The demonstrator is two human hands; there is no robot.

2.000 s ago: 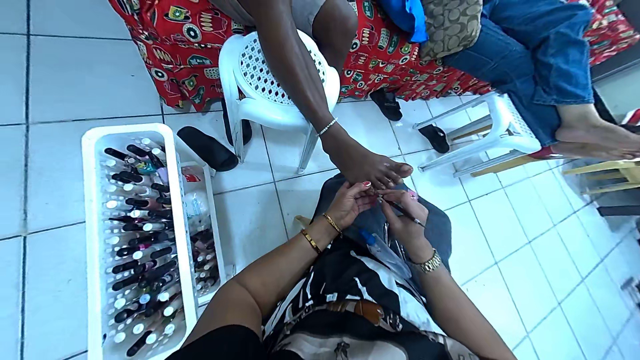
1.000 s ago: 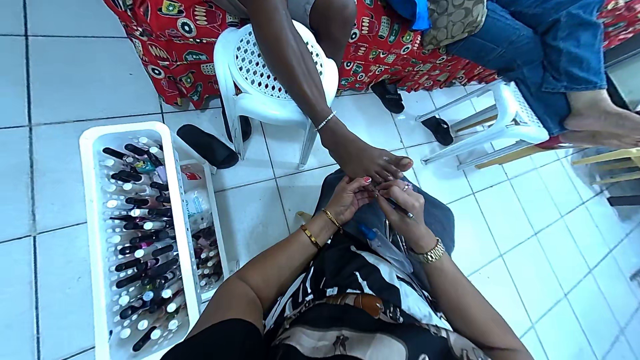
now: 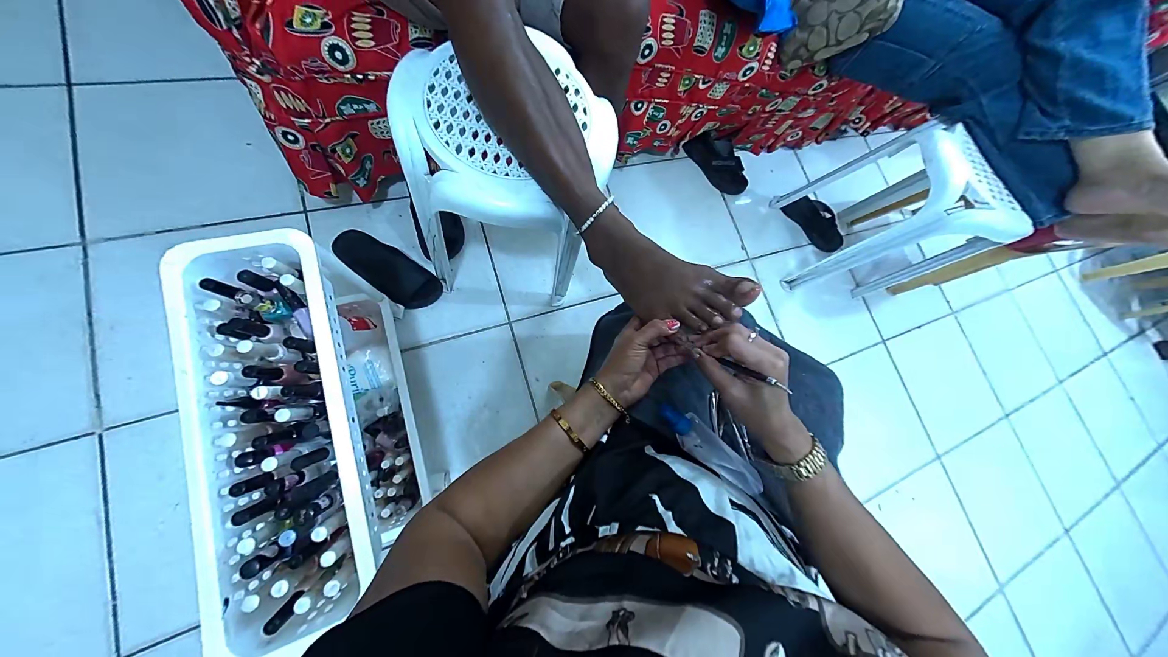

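Note:
A person's bare foot (image 3: 671, 283) with a beaded anklet (image 3: 597, 214) rests before me, toes pointing right. My left hand (image 3: 637, 360) is at the small-toe side of the foot, its thumb up against the toes. In my right hand (image 3: 750, 374) is a thin dark-handled nail tool (image 3: 753, 371) with a metal end; its working tip by the small toes is too small to make out. On my lap, below my hands, lie a clear plastic bottle with a blue cap (image 3: 716, 447) and some metal implements.
A white plastic basket (image 3: 173, 365) packed with nail polish bottles stands at left, a smaller white basket (image 3: 411, 411) beside it. White plastic stools (image 3: 511, 196), black sandals (image 3: 388, 267) and a red patterned cloth (image 3: 319, 109) are beyond. Another person's jeans-clad legs (image 3: 985, 82) are at upper right.

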